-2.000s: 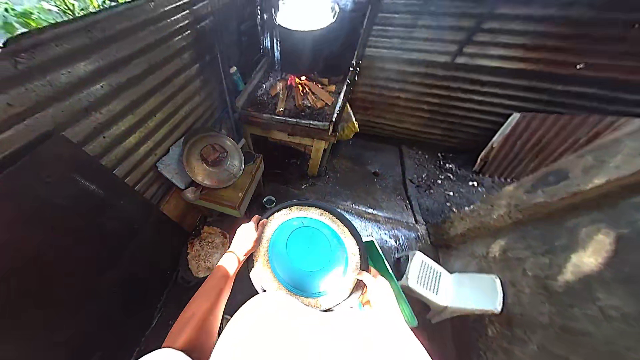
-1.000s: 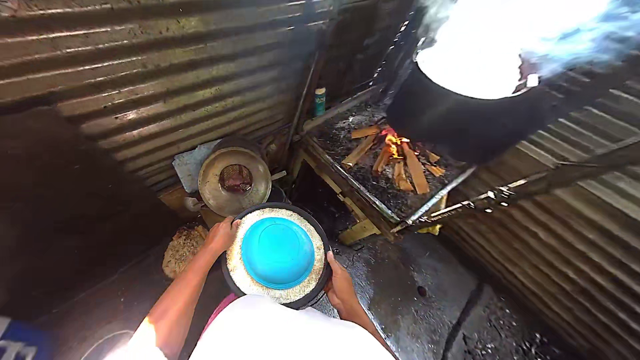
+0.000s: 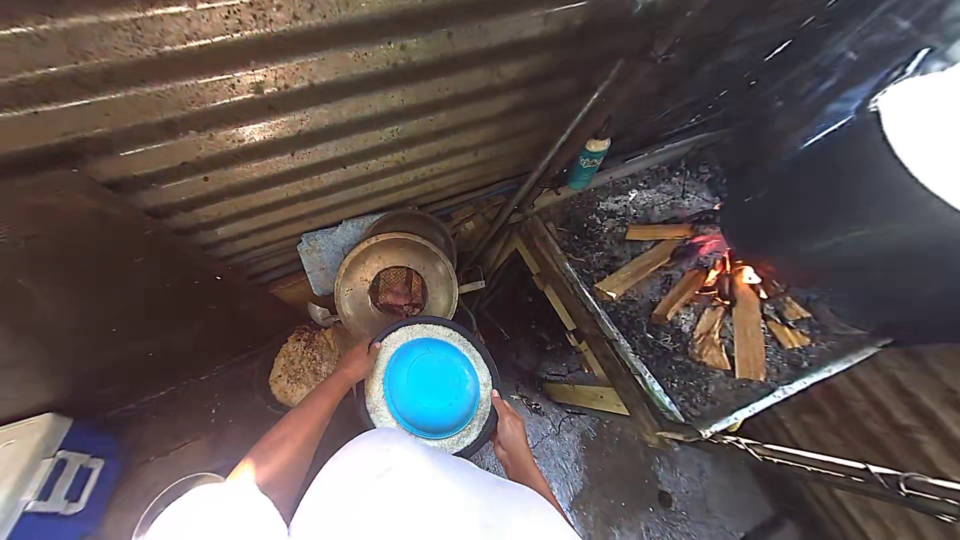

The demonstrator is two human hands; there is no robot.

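A round black basin filled with pale grain is held in front of my body. A blue plastic bowl or lid rests on the grain. My left hand grips the basin's left rim, and my right hand grips its right rim. Just beyond the basin is a round metal pan or lid with a dark, reddish-brown patch at its centre. Left of the basin, near my left forearm, lies a container of light brown, crumbly material.
At right, firewood burns on an ash-covered raised hearth beside a large black pot. A teal bottle stands at the hearth's back edge, by a corrugated metal wall. A blue-and-white cooler is at lower left.
The view has swung toward the left wall and the pans. Both hands have kept hold of the basin, which is now nearer the metal pan than two seconds ago.
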